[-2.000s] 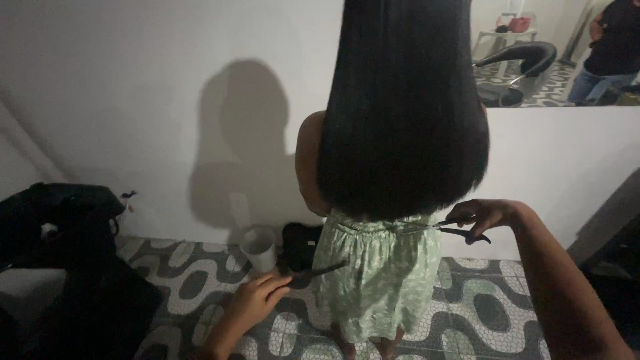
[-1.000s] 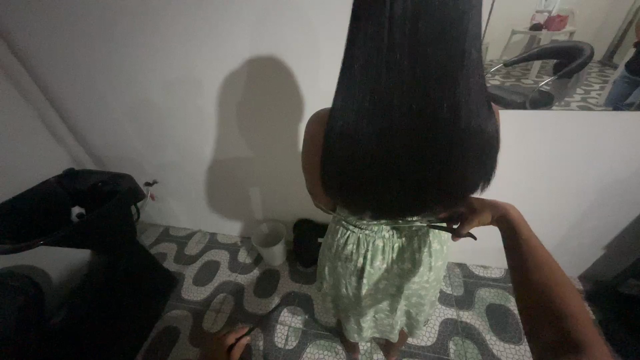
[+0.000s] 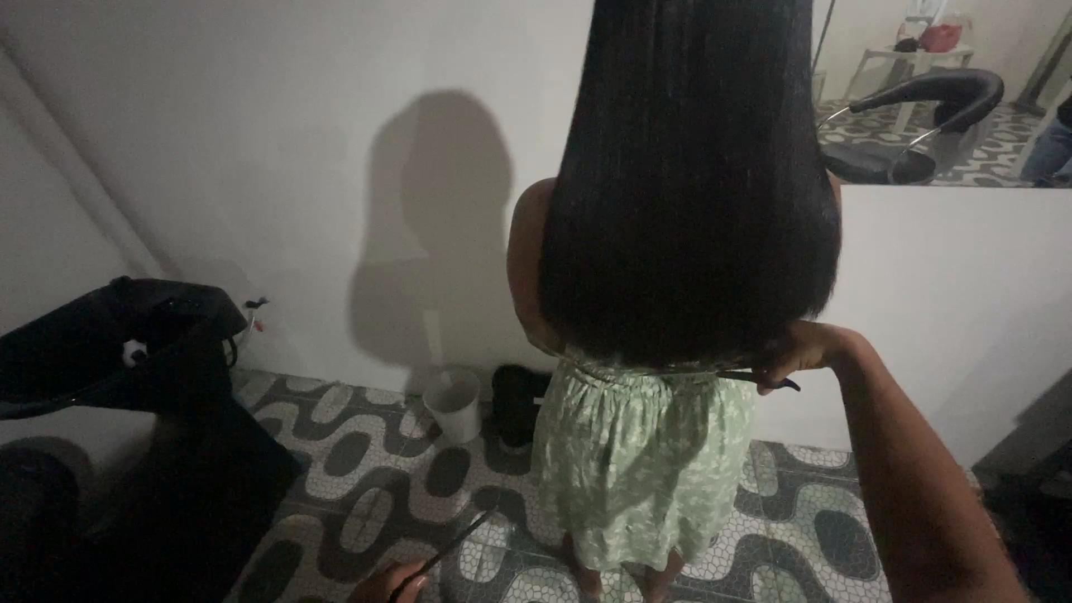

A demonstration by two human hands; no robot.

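A person stands with their back to me, long straight dark hair (image 3: 691, 193) hanging to the waist over a light green patterned dress (image 3: 645, 461). My right hand (image 3: 800, 356) is at the lower right end of the hair, shut on dark-handled scissors (image 3: 758, 379); the blades lie along the hair's bottom edge, and whether they are apart is hard to tell. Low in the view, my left hand (image 3: 402, 582) grips a thin dark comb (image 3: 456, 540) that points up and right, away from the hair. Part of the left hand is cut off by the frame's bottom edge.
A black salon wash basin (image 3: 117, 352) stands at the left. A white bin (image 3: 453, 406) and a black bag-like object (image 3: 515, 406) sit on the patterned floor by the wall. The mirror (image 3: 946, 126) at upper right reflects a black chair, a small table and part of a person.
My left hand has dropped with the comb to the bottom edge. My right hand has moved in against the hair's lower right corner, still holding the scissors.
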